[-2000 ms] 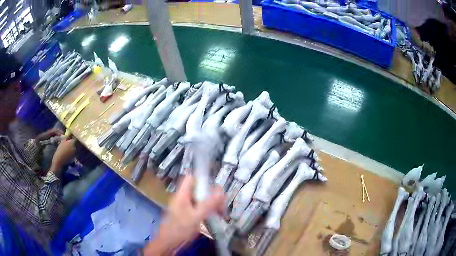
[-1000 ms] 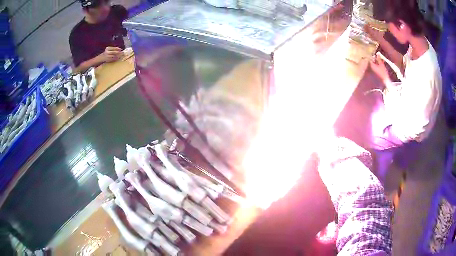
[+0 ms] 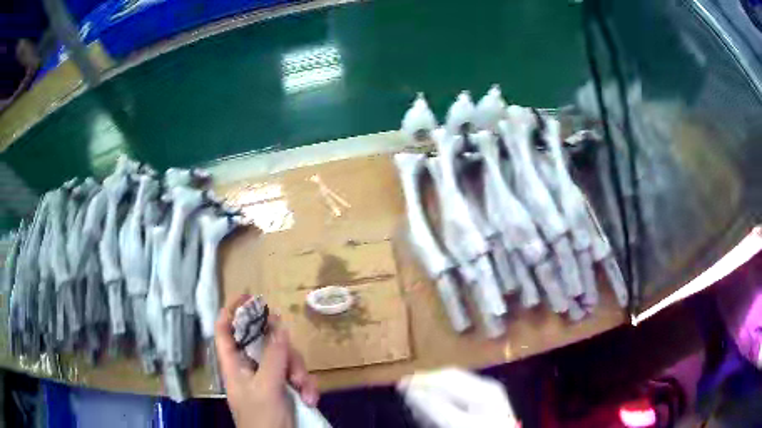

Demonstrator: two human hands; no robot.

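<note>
My bare left hand (image 3: 266,376) grips a moulded leg near its foot end (image 3: 251,323), which points up with a dark strap around it. The leg's pale shaft runs down past my palm and out of the picture. My right hand, in a white glove (image 3: 458,399), is blurred at the bottom edge, right of the left hand; its fingers and anything in them cannot be made out. A small white dish (image 3: 330,300) sits on the stained cardboard mat (image 3: 376,322), ahead of my hands. Two thin cotton swabs (image 3: 331,196) lie crossed behind the mat.
Rows of moulded legs lie at left (image 3: 125,242) and right (image 3: 493,217) on the tan bench. Three white bottles (image 3: 461,112) stand behind the right row. The green conveyor belt (image 3: 226,100) runs behind. A clear-panelled box (image 3: 685,167) with black cables is at right.
The view has swung from the clear box and neighbours at right back to the bench. The left hand with the leg is now upright before the mat; the gloved hand has come beside it.
</note>
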